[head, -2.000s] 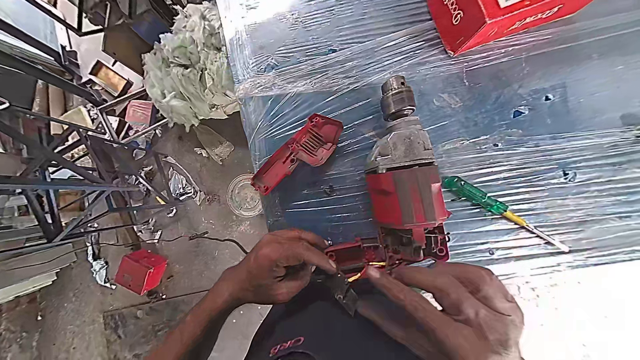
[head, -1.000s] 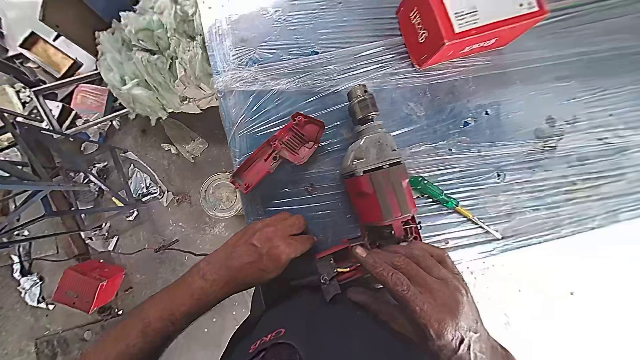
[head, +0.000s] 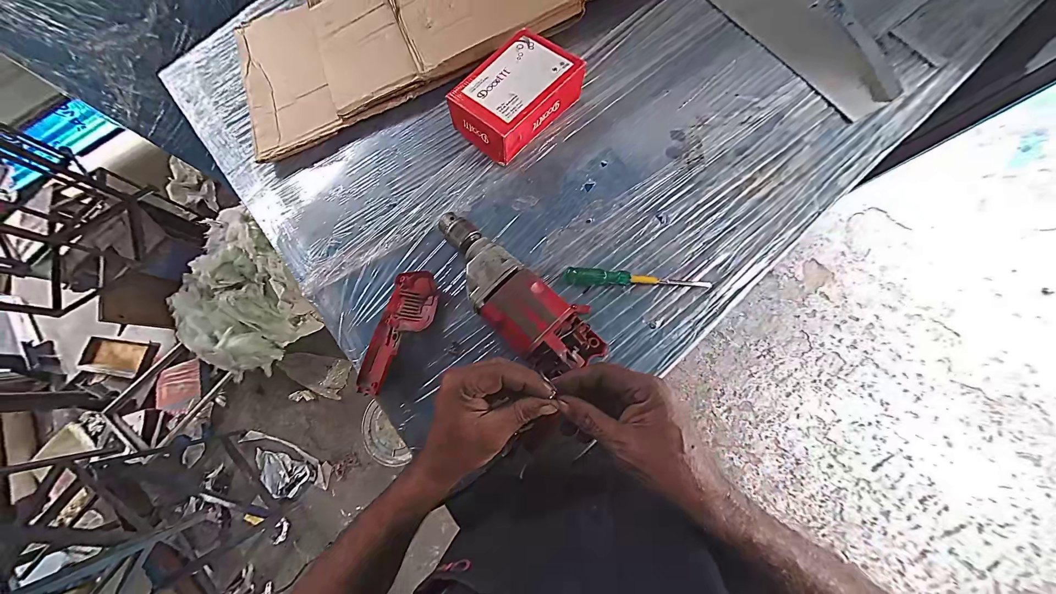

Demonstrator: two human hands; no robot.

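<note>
A red and grey electric drill (head: 524, 309) lies on the plastic-wrapped table, its metal chuck pointing up and left and its rear handle part opened. Just below that end, my left hand (head: 483, 412) and my right hand (head: 631, 412) meet fingertip to fingertip, pinching a small thin piece, perhaps a wire end; it is too small to tell. The drill's handle is largely hidden behind the fingers. Left of the drill rests the detached red handle cover (head: 400, 326), with vent slots. To the right lies a screwdriver (head: 631, 279) with a green handle.
A red and white cardboard box (head: 516, 95) stands farther back, beside flattened brown cardboard (head: 330, 74). A grey sheet (head: 808, 49) lies at the back right. On the left are metal frames (head: 99, 223), crumpled pale plastic film (head: 239, 297) and scrap on the floor.
My hands have come together, fingertips touching; one second ago they were apart around the drill's handle. The view has shifted and turned, bringing the brown cardboard into sight.
</note>
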